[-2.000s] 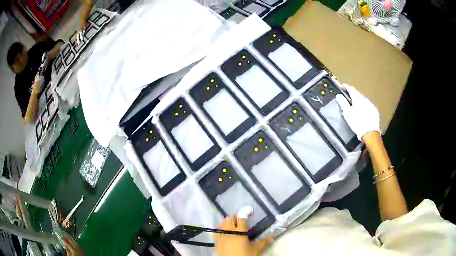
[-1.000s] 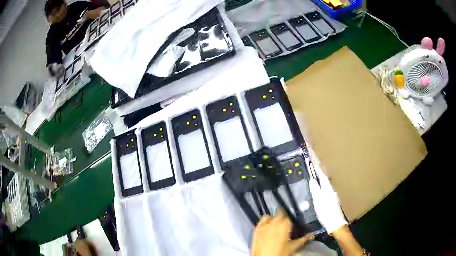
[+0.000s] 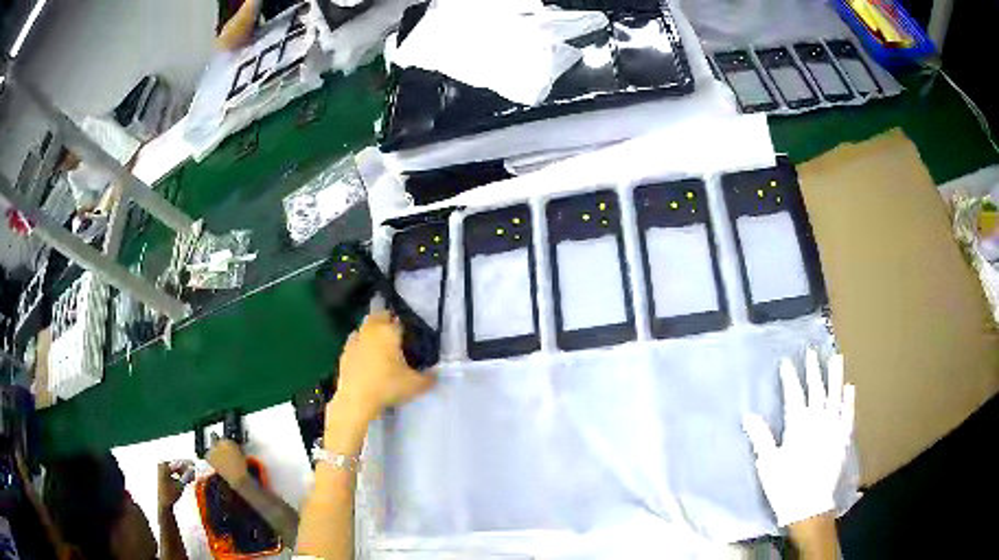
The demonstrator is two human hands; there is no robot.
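Observation:
Five black housings with yellow dots, one of them (image 3: 592, 269), lie in a row along the upper half of a tray lined with a white sheet (image 3: 570, 438). The lower half shows only white sheet. My bare left hand (image 3: 378, 366) is at the tray's left end and grips dark housings (image 3: 348, 282), blurred and partly hidden by the hand, tilted over the leftmost housing and the tray's left edge. Their number cannot be told. My gloved right hand (image 3: 808, 443) lies open, fingers spread, on the sheet at the lower right.
Brown cardboard (image 3: 904, 295) lies right of the tray. Behind are a glossy black tray (image 3: 646, 55), more housings (image 3: 783, 77) and a blue bin (image 3: 893, 33). A clear bag (image 3: 325, 202) lies on the green mat. At lower left, a person's hands are by an orange tray (image 3: 236, 514).
My left hand has carried the housings from the tray's lower right to its left end. My right hand has opened flat on the sheet. The housing seen at the lower right no longer shows.

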